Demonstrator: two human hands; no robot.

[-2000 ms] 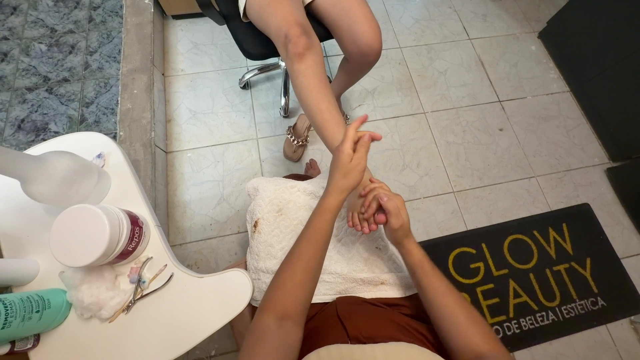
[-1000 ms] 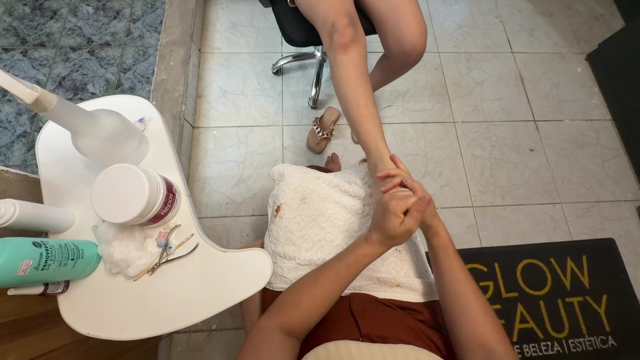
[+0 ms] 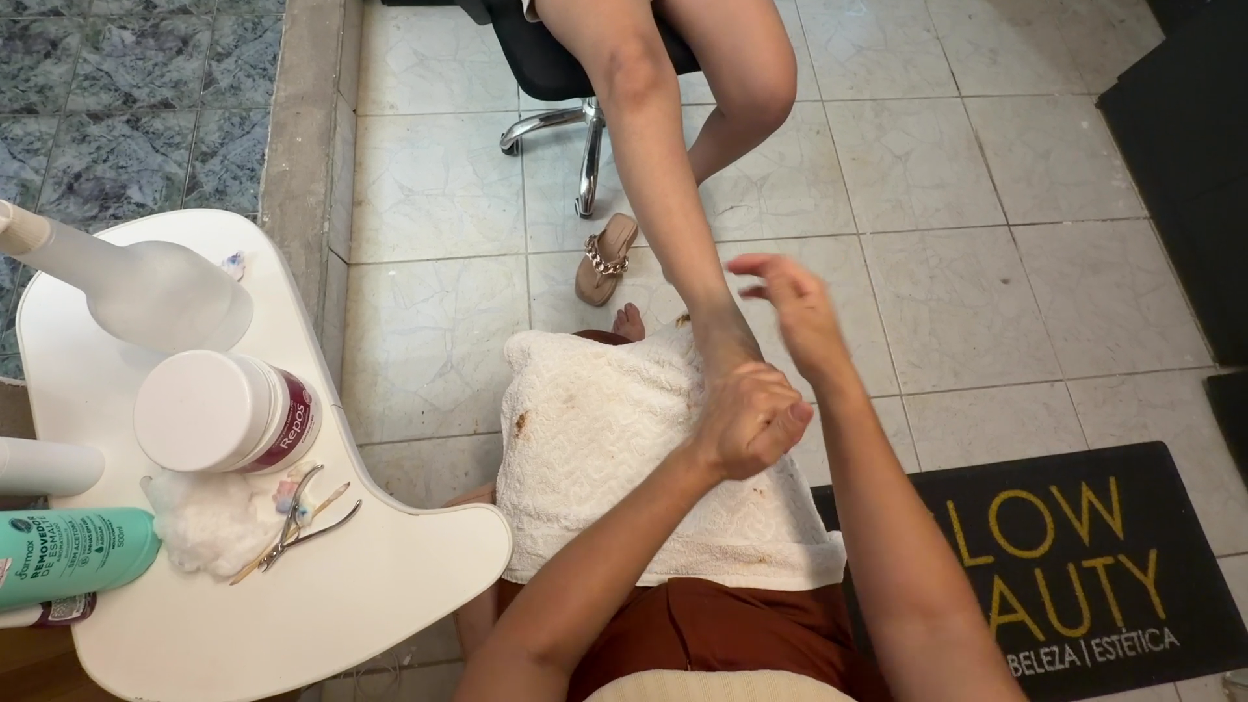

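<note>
A seated person's outstretched leg (image 3: 673, 185) reaches toward me, its foot above the white towel (image 3: 595, 439) spread over my lap. My left hand (image 3: 751, 419) is wrapped around that foot, hiding most of the toes. To the right of the ankle, my right hand (image 3: 795, 312) is raised off the skin, slightly blurred, fingers apart and bent, with nothing in it. Brownish spots mark the towel.
At left, a white table (image 3: 409, 546) holds a spray bottle (image 3: 166, 292), a lidded jar (image 3: 219, 414), cotton (image 3: 210, 522), cuticle nippers (image 3: 302, 526) and a green remover bottle (image 3: 73, 556). A sandal (image 3: 606, 258), an office chair (image 3: 546, 49) and a black mat (image 3: 1063, 575) are on the floor.
Both hands were together on the foot a second ago; now my right hand has come away from it, up and to the right. My left hand still holds the foot.
</note>
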